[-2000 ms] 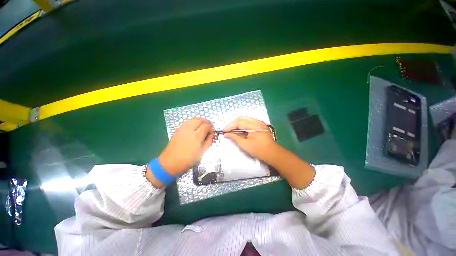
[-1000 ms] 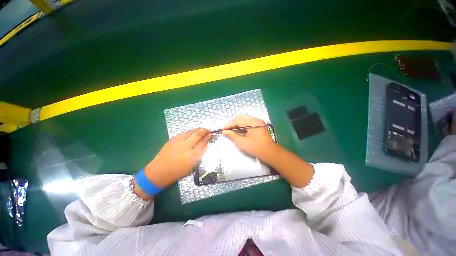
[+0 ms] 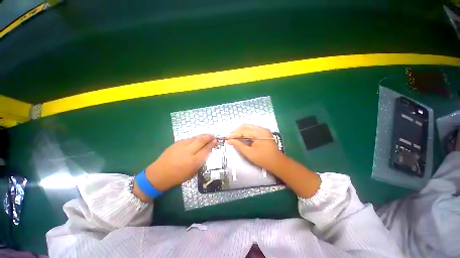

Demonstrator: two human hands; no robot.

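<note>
A black-edged phone body (image 3: 242,174) with a large pale panel lies on a bubble wrap sheet (image 3: 194,201). My right hand (image 3: 258,148) is over its far right part and grips thin tweezers (image 3: 254,138) like a pen, the tip pointing left. My left hand (image 3: 184,157), with a blue wristband, rests at the far left edge of the phone body, fingertips together beside the tweezer tip. Whether the left fingers pinch a small part cannot be told. Small boards show at the left end of the phone body. My hands hide its far edge.
Black pieces (image 3: 315,136) on clear film lie right of the bubble wrap. A waiting phone unit (image 3: 408,136) lies on bubble wrap at the right, with a reddish-brown sheet (image 3: 427,80) beyond. Clear film (image 3: 65,161) and crumpled silvery plastic (image 3: 15,200) lie left. Another person's sleeve (image 3: 434,201) is at right.
My left wrist has moved left and lies lower than two seconds ago. The fingertips and tweezer tip stay together at the phone's far edge. The whole view has shifted slightly.
</note>
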